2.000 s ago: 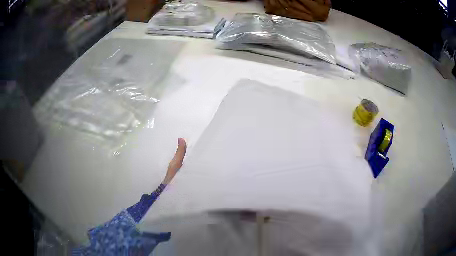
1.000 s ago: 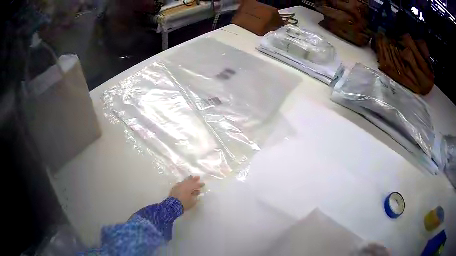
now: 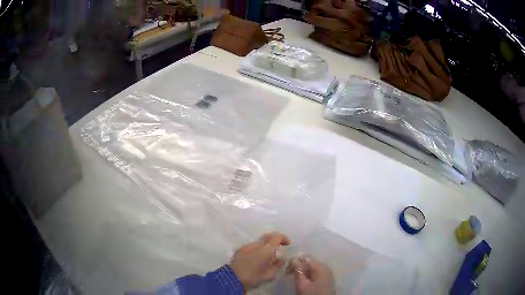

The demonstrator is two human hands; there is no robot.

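A large clear poly bag (image 3: 184,167) with small dark print lies across the left and middle of the white table, its near end reaching my hands. My left hand (image 3: 259,262) and my right hand (image 3: 311,276) are close together at the bottom middle, fingers pinched at the bag's near edge; the thin film between them is hard to make out. Another clear bag (image 3: 172,78) lies flat behind it. White tissue paper (image 3: 368,190) lies to the right, partly under the bag.
A beige tote bag (image 3: 40,155) stands at left. Blue tape roll (image 3: 413,220), yellow tape (image 3: 468,229) and blue dispenser (image 3: 472,268) lie at right. Shiny plastic packs (image 3: 391,115), a small wrapped bundle (image 3: 293,63) and brown bags (image 3: 414,66) are along the far side.
My left hand has moved right and taken the bag's edge; the bag's near end has come towards me. My right hand is now beside my left. The view has shifted.
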